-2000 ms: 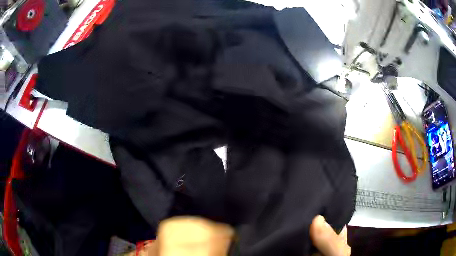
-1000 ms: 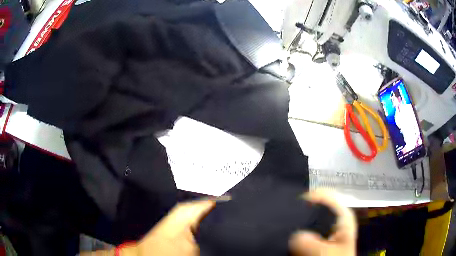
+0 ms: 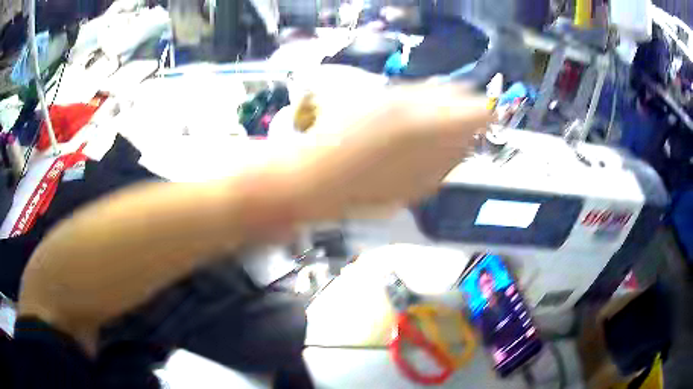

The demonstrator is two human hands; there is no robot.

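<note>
My left forearm crosses the view from the lower left, and my left hand [image 3: 414, 140] is reached out above the sewing machine head, strongly blurred. A dark blurred shape [image 3: 505, 53] lies just beyond its fingertips; I cannot tell whether the hand holds it. My right hand is not in view. Black cloth [image 3: 220, 323] lies on the table at the lower left, partly hidden under my forearm. The machine head [image 3: 608, 186] is white with a dark control panel. Scissors [image 3: 429, 346] with red and orange loops lie in front of it.
A lit smartphone [image 3: 501, 315] lies right of the scissors, with a cable beside it. White material [image 3: 190, 106] fills the area behind the table. A red strip with lettering [image 3: 45, 194] runs along the left. A metal stand [image 3: 566, 80] rises behind the machine head.
The view has tilted up and shows the machine top and the workshop behind. My left hand has left the black cloth and moved up and forward. My right hand has gone out of view.
</note>
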